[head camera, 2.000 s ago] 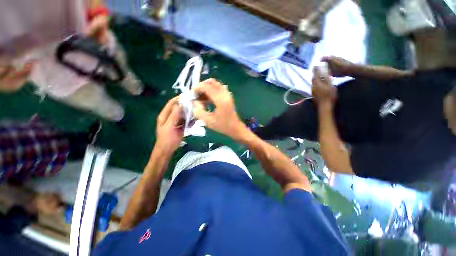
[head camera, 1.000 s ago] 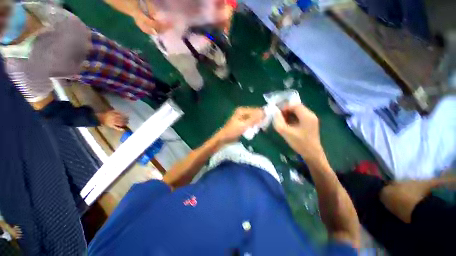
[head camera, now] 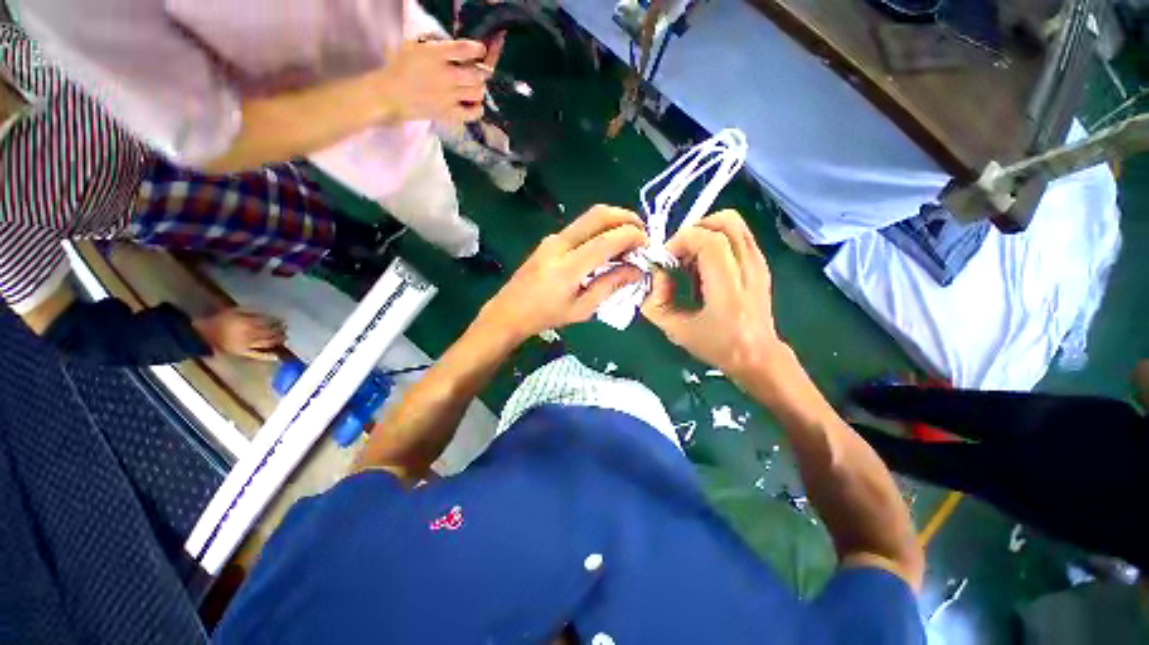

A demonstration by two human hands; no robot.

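Note:
A white cord bundle is held in the air in front of my body, its loops standing up and away from me and its middle wrapped or knotted. My left hand grips the bundle at its left side. My right hand pinches the wrapped part from the right, thumb and finger making a ring. A white chunky piece, perhaps a plug adapter, hangs below the knot between my hands, partly hidden by the fingers.
A ruled bar with blue clamps juts out at the left by navy cloth. A person in pink stands ahead left. A brown-topped table is at upper right, above a white sheet. Dark-clothed legs are at right.
The cord loops, blurred before, now stand up clearly between my hands. The view has turned. The person in pink is nearer, and the dark-clothed person has shifted to the right edge.

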